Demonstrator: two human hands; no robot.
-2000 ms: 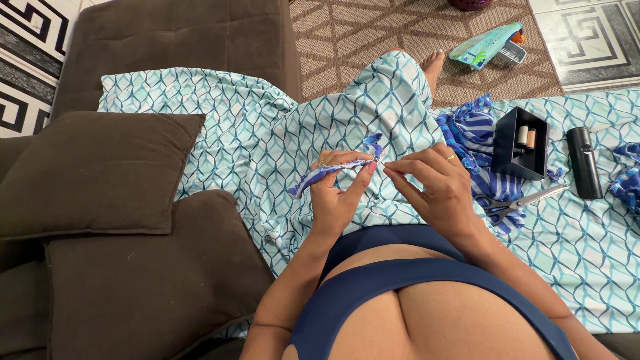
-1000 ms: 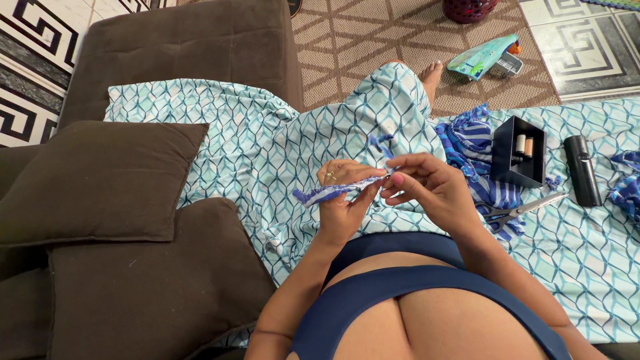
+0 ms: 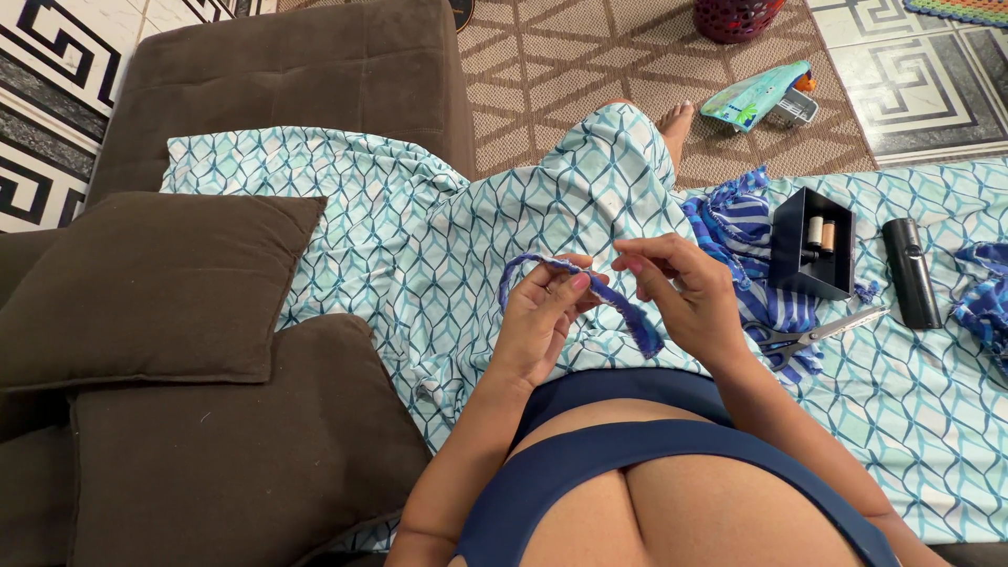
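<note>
My left hand [image 3: 543, 315] pinches a narrow blue fabric strip with frayed white edges [image 3: 622, 307] between thumb and fingers. One end of the strip loops out to the left of the hand and the other hangs down to the right, over my lap. Just right of the strip is my right hand [image 3: 681, 295], raised, its thumb and index fingertip close together. Whether a needle or thread is between those fingertips is too small to tell. Under both hands lies a white and teal patterned sheet [image 3: 488, 228].
On the sheet at right are striped blue fabric [image 3: 736, 228], a black box [image 3: 813, 244] with thread spools, scissors [image 3: 819, 335], a black cylindrical case [image 3: 912, 272] and more blue fabric [image 3: 988, 295]. Brown cushions [image 3: 150, 291] lie at left. A teal pouch [image 3: 752, 98] is on the rug.
My right hand has parted from the strip and now stands to its right; one second ago both hands met at it. The strip's right end now hangs downward.
</note>
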